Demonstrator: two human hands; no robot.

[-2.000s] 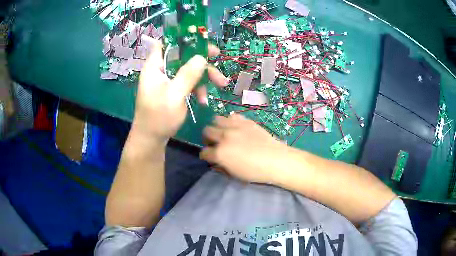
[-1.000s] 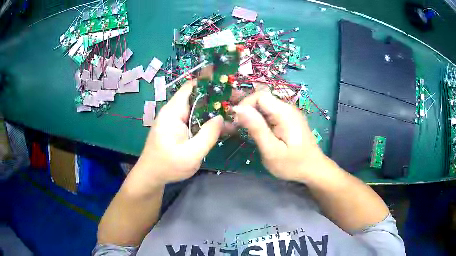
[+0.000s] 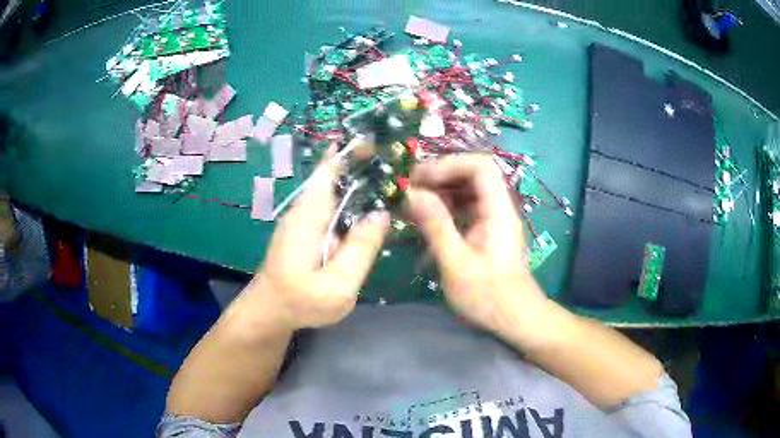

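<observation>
My left hand (image 3: 321, 248) holds a PCB panel (image 3: 385, 150) upright in front of my body. The panel has red and yellow components along its right edge and pale stiff wires at its left. My right hand (image 3: 466, 231) is at the panel's right edge, fingers bent near the red components; blur hides whether it grips a connector. Behind the panel lies a heap of wired modules (image 3: 479, 94) with red lead wires, small green boards and a white rectangular piece (image 3: 385, 73).
Finished assemblies (image 3: 180, 38) with pink-grey pads (image 3: 197, 134) lie at the left. A black mat (image 3: 641, 188) at the right carries a single small PCB (image 3: 652, 271). More panels (image 3: 727, 184) lie beyond it. The bench edge (image 3: 633, 323) curves near my body.
Since two seconds ago, my right hand has risen from the heap's near edge to the panel, and my left hand has lowered the panel. In the last second both hands shifted only slightly.
</observation>
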